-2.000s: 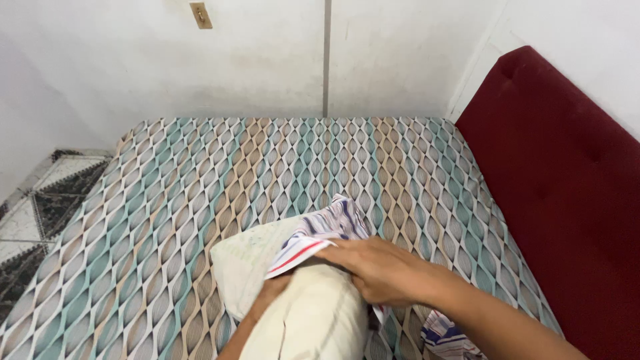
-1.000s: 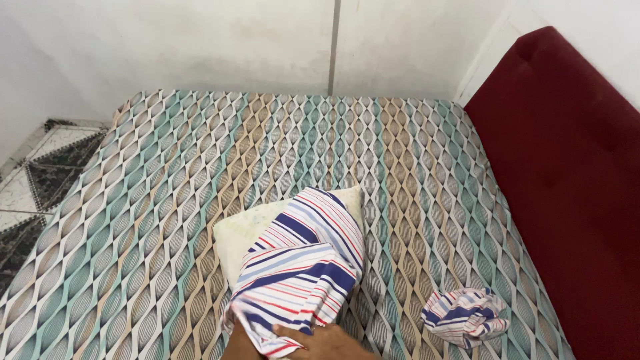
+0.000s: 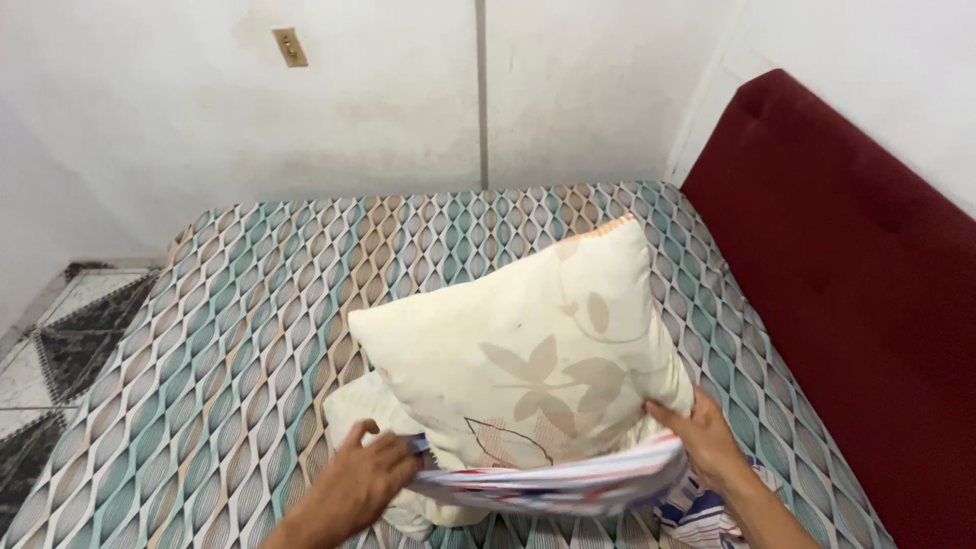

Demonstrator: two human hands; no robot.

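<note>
A cream pillow (image 3: 526, 343) with a leaf print stands tilted above the bed, its lower end inside a striped pillowcase (image 3: 557, 484). My left hand (image 3: 366, 476) grips the left edge of the pillowcase's opening. At the right side, my right hand (image 3: 698, 435) holds the pillow and the case's edge, thumb on the pillow's face. Behind and below the pillow, a second pale pillow (image 3: 358, 408) lies on the bed, mostly hidden. Another piece of striped cloth (image 3: 705, 511) lies crumpled under my right forearm.
The bed has a patterned sheet (image 3: 252, 328). A dark red padded headboard (image 3: 831, 267) rises on the right. Behind stands a white wall (image 3: 381, 107) with a switch plate (image 3: 290, 47). Tiled floor (image 3: 91, 320) shows at the left.
A second ago both hands were low on striped cloth lying over a pillow. Now a leaf-print pillow stands up in the case's opening, with my hands apart on either side.
</note>
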